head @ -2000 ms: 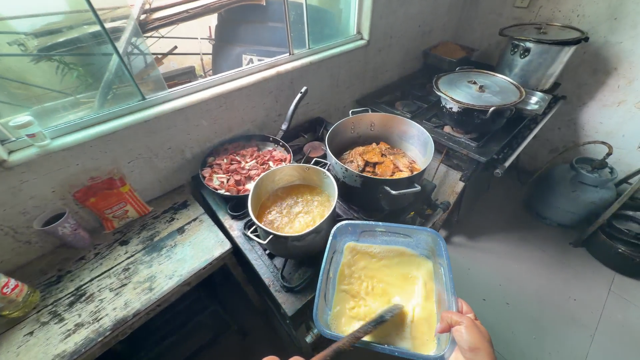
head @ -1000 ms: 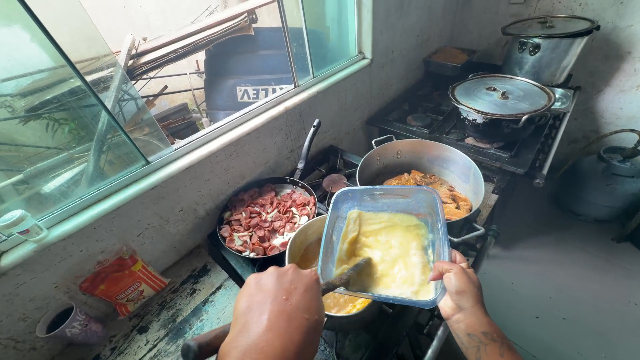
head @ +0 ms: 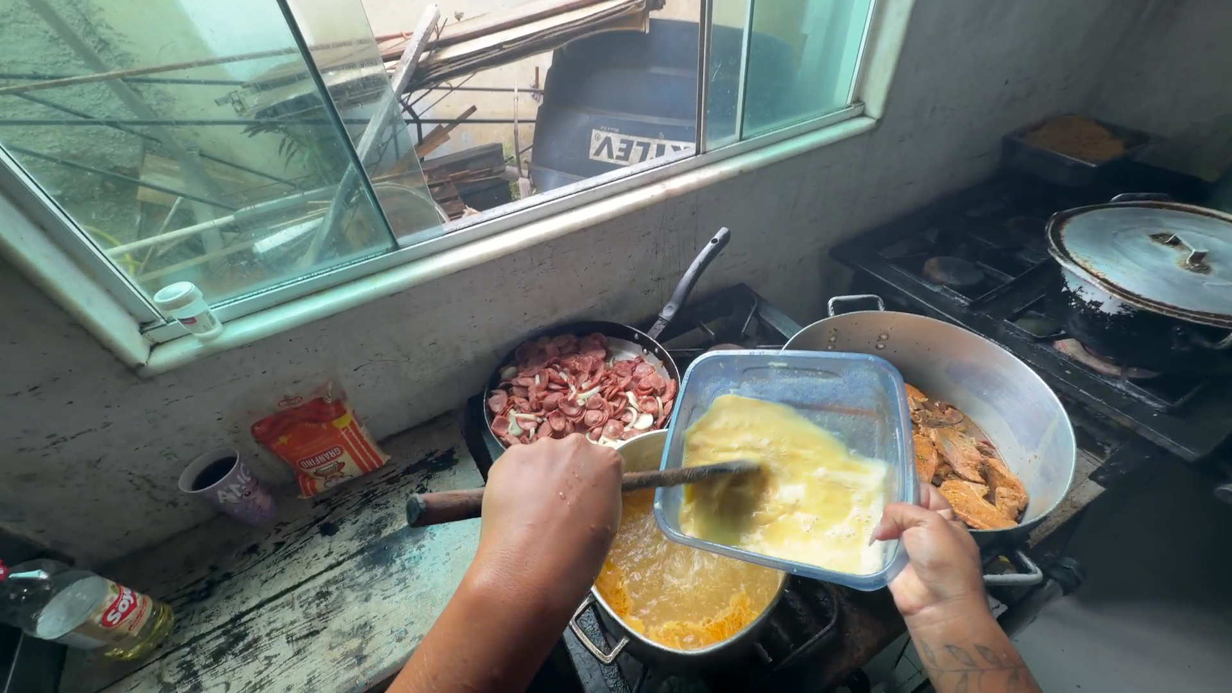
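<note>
My left hand (head: 553, 515) grips a dark wooden spoon (head: 664, 475), its far end in the pale yellow mixture (head: 808, 481) of a clear plastic container (head: 791, 364). My right hand (head: 936, 553) holds that container by its right side, tilted over an aluminium pot (head: 770, 616) of bubbling yellow-orange broth. A black frying pan (head: 662, 354) of sliced sausage with whitish pieces stands behind my left hand. To the right, a larger aluminium pot (head: 1030, 414) holds browned pieces of food. Part of the broth pot is hidden under the container.
A wooden bench (head: 318, 587) at left bears a patterned cup (head: 231, 486), a red and orange packet (head: 322, 438) and an oil bottle (head: 82, 611). A small white jar (head: 188, 310) sits on the window sill. A lidded pot (head: 1145, 279) and a tray (head: 1073, 154) stand on the right-hand stove.
The container, held to the right of the broth pot two seconds ago, is now over it and tilted. My left hand has come fully into view with the spoon. The view has shifted closer.
</note>
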